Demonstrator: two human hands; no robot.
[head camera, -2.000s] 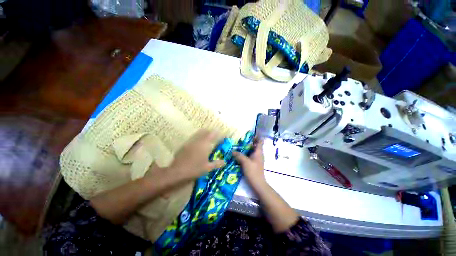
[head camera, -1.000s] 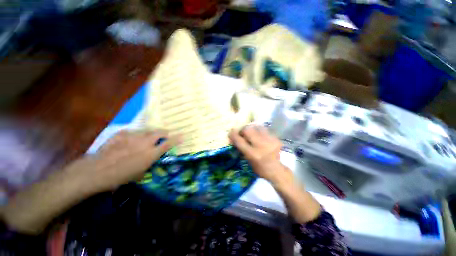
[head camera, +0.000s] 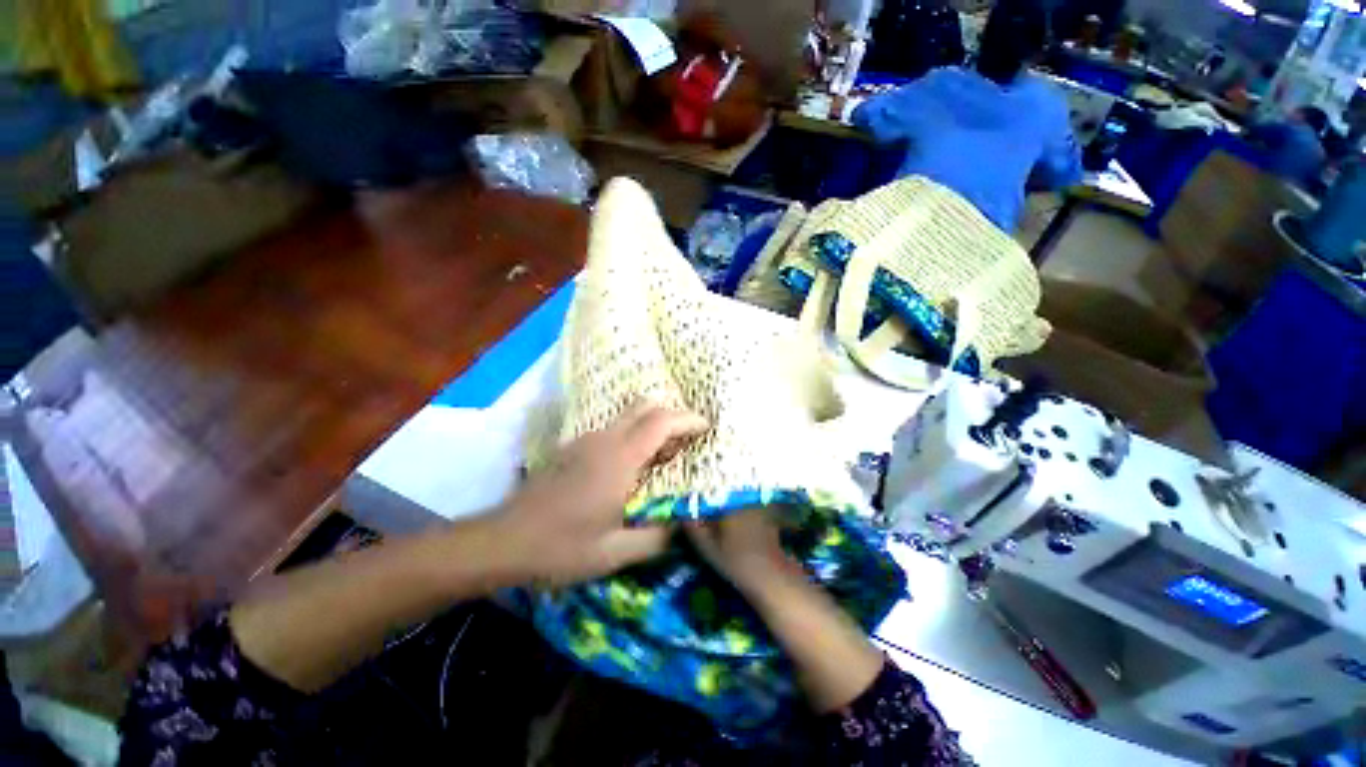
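A cream straw tote bag body (head camera: 659, 345) stands peaked on the white table in front of me, its mouth towards me. The blue floral lining (head camera: 674, 637) hangs from the mouth over the table's front edge. My left hand (head camera: 607, 495) grips the bag at its rim, fingers on the straw weave and thumb side by the lining. My right hand (head camera: 742, 547) reaches into the open mouth against the lining; its fingertips are hidden and blurred, so I cannot tell what they hold.
The sewing machine (head camera: 1109, 525) stands at the right, with a red-handled tool (head camera: 1056, 674) on its bed. Another straw bag (head camera: 929, 262) lies at the table's back. A reddish-brown table (head camera: 360, 315) is at the left. A person in blue (head camera: 981, 128) sits beyond.
The bag has gone from lying flat to standing peaked, with its lining spread below. My right hand has moved from the rim into the mouth. The view has shifted, showing more of the room.
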